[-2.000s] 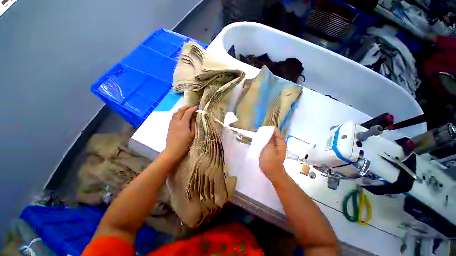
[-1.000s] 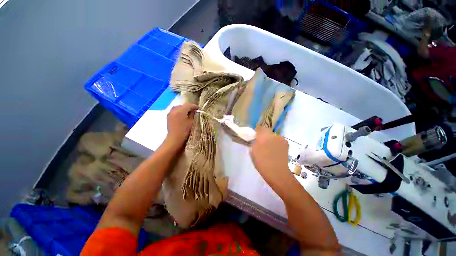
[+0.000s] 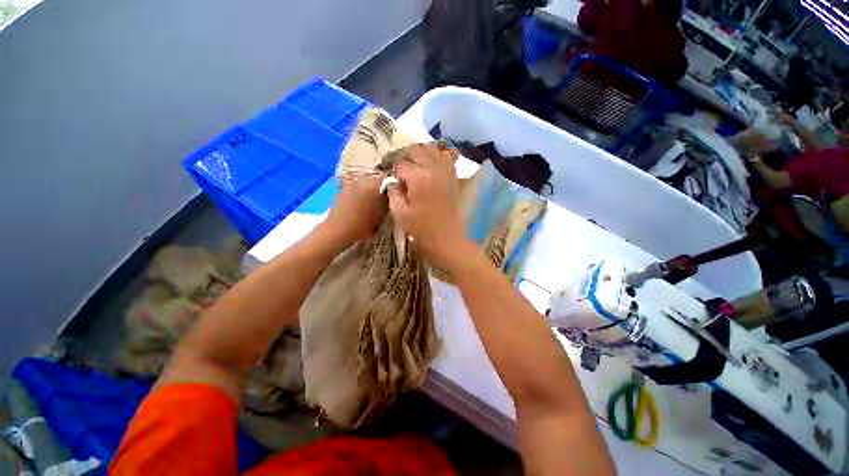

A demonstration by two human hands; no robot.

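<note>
A bundle of beige cut pieces hangs over the near edge of the white table, its layered edges showing. Its upper end rests by the blue crate. My left hand grips the bundle's narrow middle at the white tie strip. My right hand is right beside it, fingers bent at the same strip and partly over the cloth. The fingertips and the knot are partly hidden. A small beige and pale blue stack lies on the table just right of my right hand.
A blue crate stands at the table's far left end. A white trough with dark fabric runs behind. The sewing machine and green-and-yellow-handled snips are at right. Beige fabric and another blue crate are low left. A person's dark red sleeve shows far right.
My right hand has moved left from the stretched white strip to beside my left hand at the bundle's middle. The camera view has shifted slightly.
</note>
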